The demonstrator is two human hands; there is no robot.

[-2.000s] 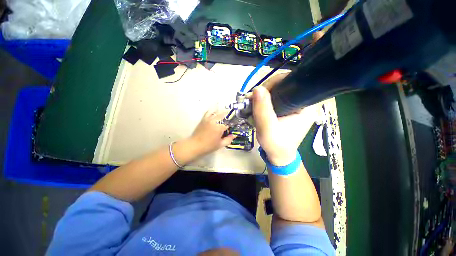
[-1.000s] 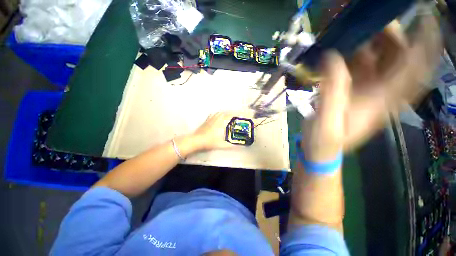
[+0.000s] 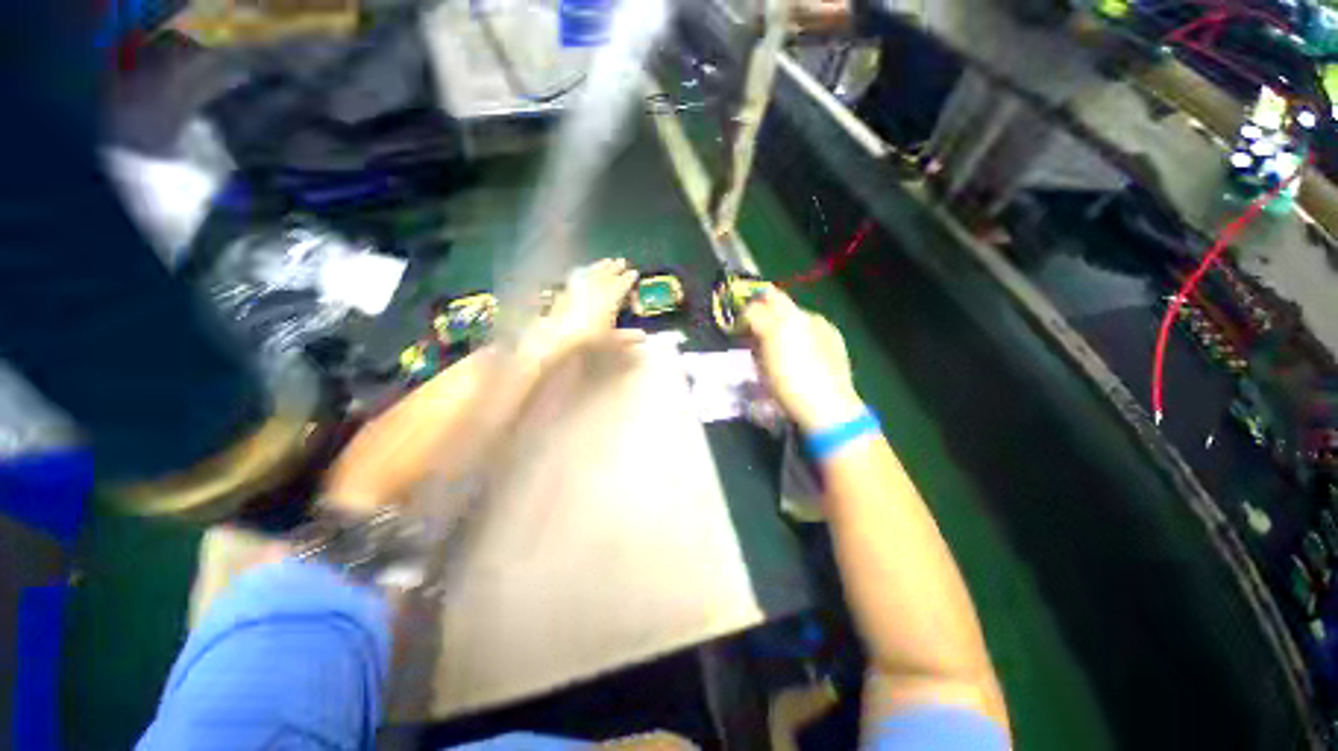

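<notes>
My right hand (image 3: 800, 355) holds a device housing (image 3: 726, 301) with a pale inner border by its edge, at the right end of the row behind the mat. My left hand (image 3: 587, 304) reaches over the row, its fingertips beside another housing (image 3: 656, 295) with a green board; blur hides whether it grips anything. One more housing (image 3: 468, 316) lies left of my left hand. The large dark screwdriver (image 3: 125, 294) hangs blurred at the left, and a blurred clear hose (image 3: 580, 162) crosses in front of my left forearm.
The beige mat (image 3: 587, 543) lies under my left forearm. White scraps (image 3: 719, 385) lie at its right edge. A clear plastic bag (image 3: 301, 272) is at the back left. The green conveyor (image 3: 1013, 514) runs along the right, with a red wire (image 3: 1174, 316) beyond it.
The view has shifted toward the back of the bench. The screwdriver has swung from right to left. Both hands have moved to the housing row; my right hand has taken hold of a housing.
</notes>
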